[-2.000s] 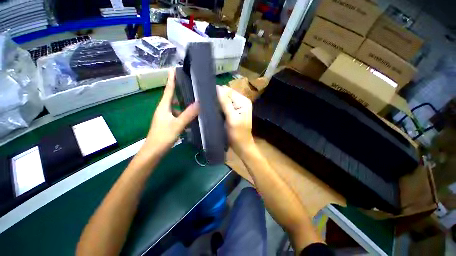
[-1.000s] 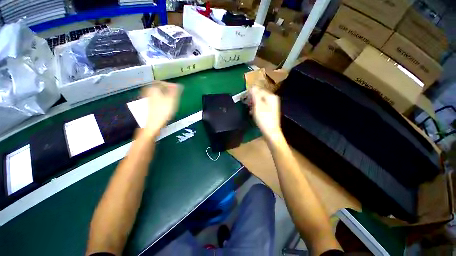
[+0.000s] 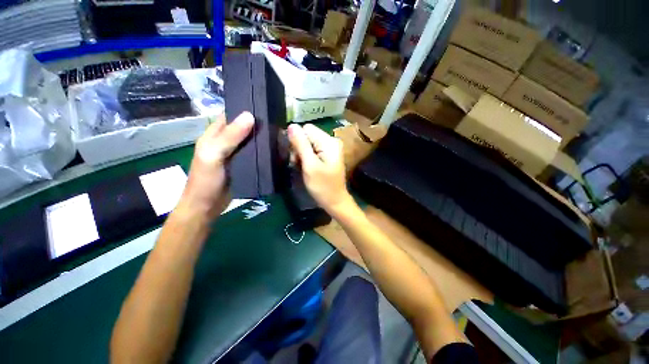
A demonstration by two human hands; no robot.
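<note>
My left hand (image 3: 217, 156) grips matte black product boxes (image 3: 243, 146), held upright above the belt, thumb across the near face; a thin seam runs down them. My right hand (image 3: 319, 160) is at their right edge, fingers curled against it; the fingertips are partly hidden. A stack of black boxes (image 3: 307, 206) stands behind and below, mostly hidden. On the green conveyor belt (image 3: 235, 274) at left lies a row of black boxes (image 3: 119, 201) alternating with white rectangles (image 3: 72, 224).
The open master carton (image 3: 594, 277), filled with tight rows of black boxes (image 3: 462, 206), is at right, a brown flap (image 3: 420, 259) towards me. White parts bins (image 3: 135, 138) and a plastic bag (image 3: 32, 121) line the belt's back. Printed cartons (image 3: 491, 57) are stacked behind.
A second ago both hands were empty and apart, with the black stack standing uncovered on the belt. Now they hold boxes raised in front of it. The view has shifted slightly.
</note>
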